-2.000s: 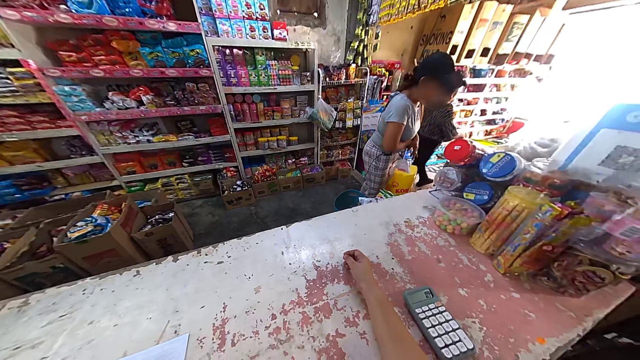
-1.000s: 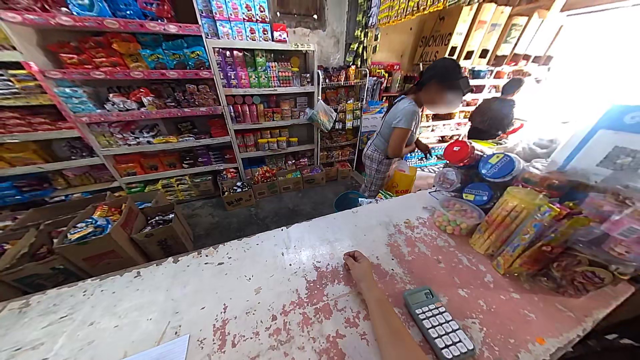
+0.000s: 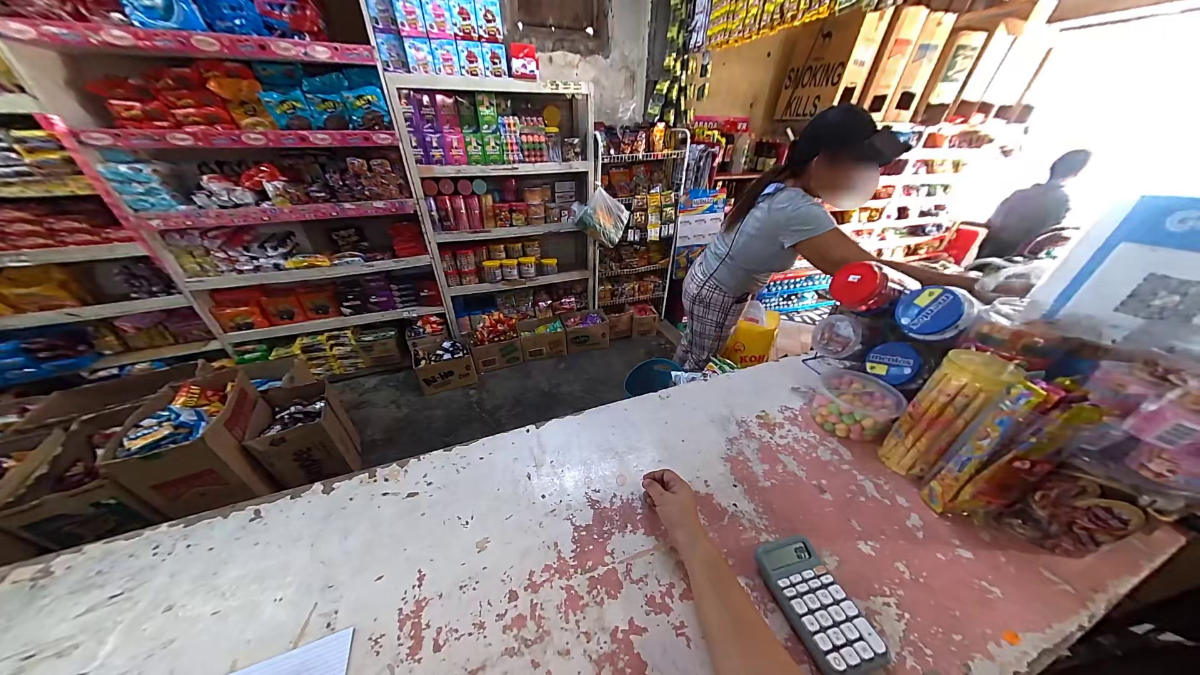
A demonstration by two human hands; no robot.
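My right hand rests on the worn, white-and-pink painted counter, fingers loosely curled, nothing visible in it. Its forearm comes in from the bottom edge. Just right of the forearm lies a grey calculator with white keys. A lined sheet of paper shows at the bottom left. My left hand is out of view. Farther right stand a clear tub of colourful candy balls, packs of stick sweets, a red-lidded jar and blue-lidded jars.
Beyond the counter a person in a grey shirt leans right, arms reaching behind the jars. Another person is in the bright opening. Stocked shelves line the wall; cardboard boxes of packets stand on the floor at left.
The person in the grey shirt has bent forward and stretched their arms to the right. The person behind has moved right, into the bright opening. My right hand has stayed in place.
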